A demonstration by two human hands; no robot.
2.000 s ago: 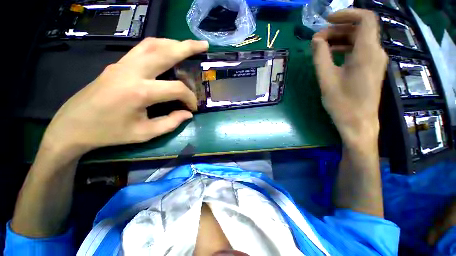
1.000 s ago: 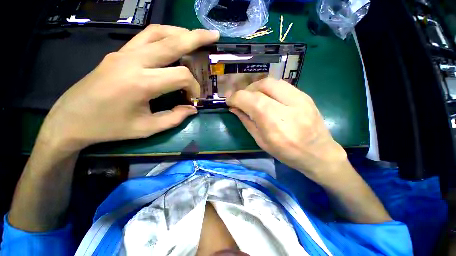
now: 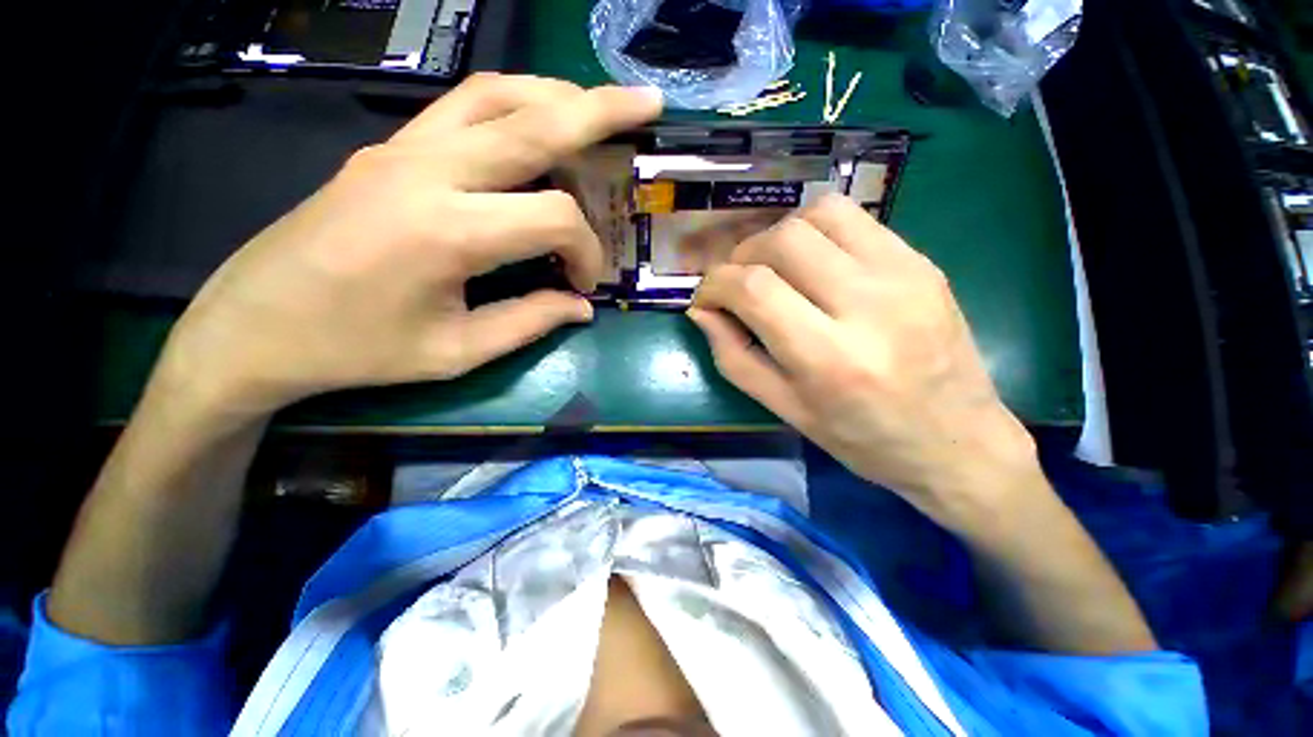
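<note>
The phone frame (image 3: 749, 216) lies flat on the green bench mat, its open side with silver-grey plate, orange flex tail and white edging facing up. My left hand (image 3: 418, 238) grips the frame's left end, fingers on the far side and thumb at the near edge. My right hand (image 3: 857, 338) is over the frame's right part, thumb and fingertips brought together at the near edge. Whether they pinch a small part is hidden. A tiny light spot shows on the near edge between the hands.
An open plastic bag (image 3: 691, 52) with black contents stands behind the frame. Loose gold strips (image 3: 840, 89) lie beside it. A second plastic bag (image 3: 1004, 46) is at the back right. Black foam trays (image 3: 173, 195) holding phones flank the mat on both sides. A blue bin edge shows at the top.
My right hand came from the right, raised beside the frame, down to its near edge and has stayed there. My left hand keeps its hold. The whole view has shifted somewhat.
</note>
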